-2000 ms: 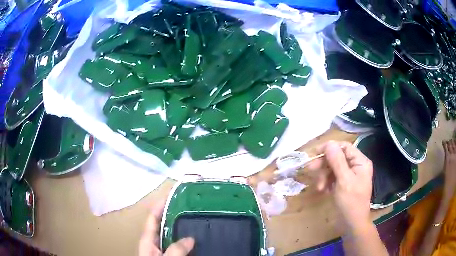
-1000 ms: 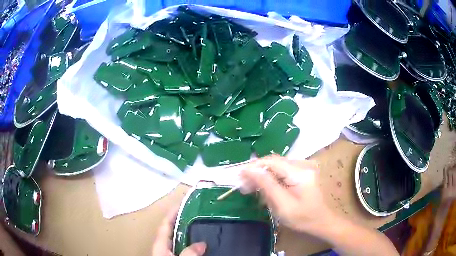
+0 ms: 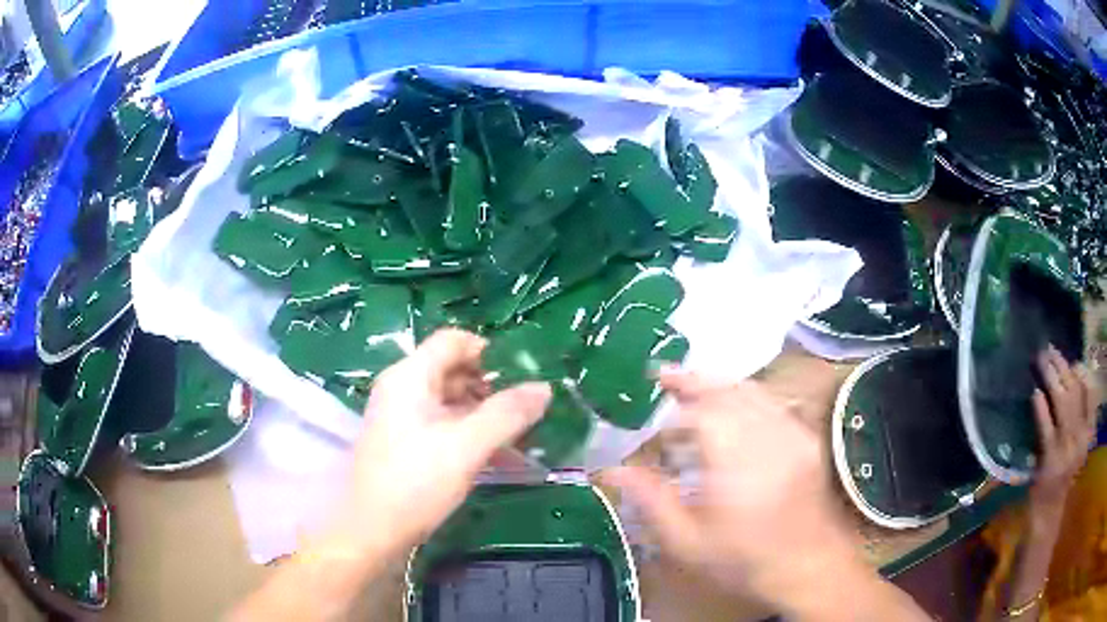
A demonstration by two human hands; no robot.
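A rounded green housing with a silvery rim and dark recess lies at the bottom centre, cut off by the lower edge. My left hand is above its left side and pinches a glossy green cover between thumb and fingers. The cover is tilted and blurred, at the front of the heap of green covers on a white bag. My right hand is blurred, to the right of the cover, thumb and forefinger apart. Whether its other fingers hold anything is hidden. No stick shows.
Green housings are stacked at the right, others at the left. A coworker's hand holds a tilted housing at the right edge. Blue bins stand behind the bag and at the left.
My left hand has left the housing and taken hold of a cover. My right hand has moved back from over the housing; its stick no longer shows. A coworker's hand has reached the right stack.
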